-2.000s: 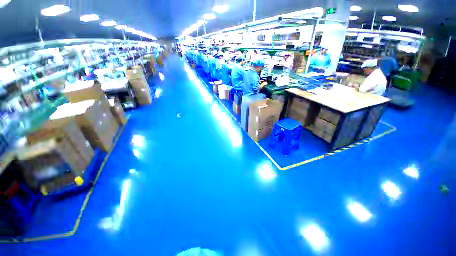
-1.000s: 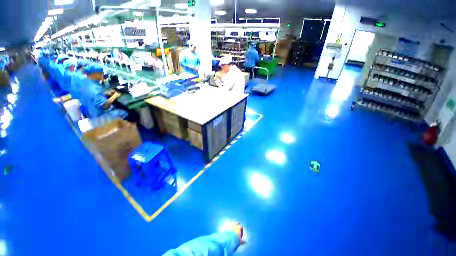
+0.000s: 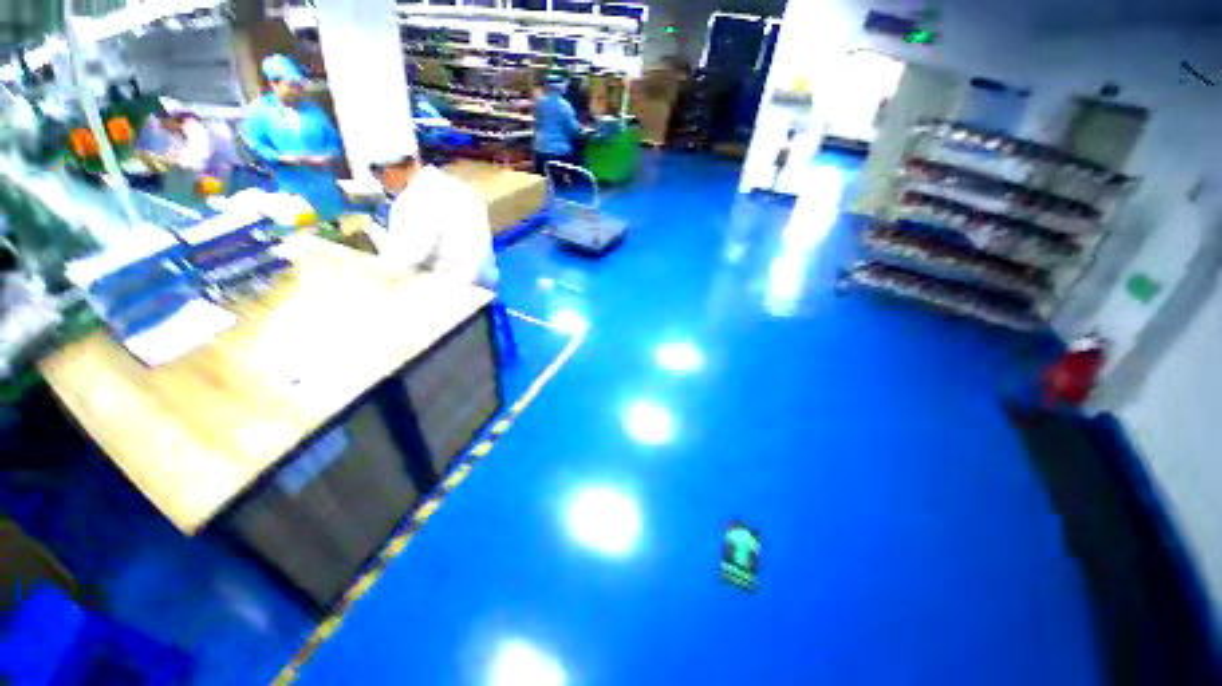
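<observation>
Neither of my hands is in the picture. Nearest in front of me on the left is a workbench with a pale wooden top (image 3: 268, 362) and dark-framed grey side panels. Blue and white trays or folders (image 3: 154, 295) lie on its far left part. A person in white (image 3: 436, 221) is at the bench's far side. The glossy blue floor (image 3: 804, 496) spreads ahead and to the right, with a green arrow sign (image 3: 740, 555) on it.
A yellow-and-black line (image 3: 429, 509) edges the bench area. A platform hand truck (image 3: 590, 232) stands beyond. A tiered rack (image 3: 978, 228) stands right, near a red extinguisher-like object (image 3: 1075, 373) and a dark mat (image 3: 1099, 523). People in blue (image 3: 288, 127) are behind the bench. A blue stool (image 3: 81, 643) is cut off lower left.
The view has turned right and moved forward; the bench is now nearer and at the left. The blue-sleeved arm and hand seen at the bottom edge have left the picture.
</observation>
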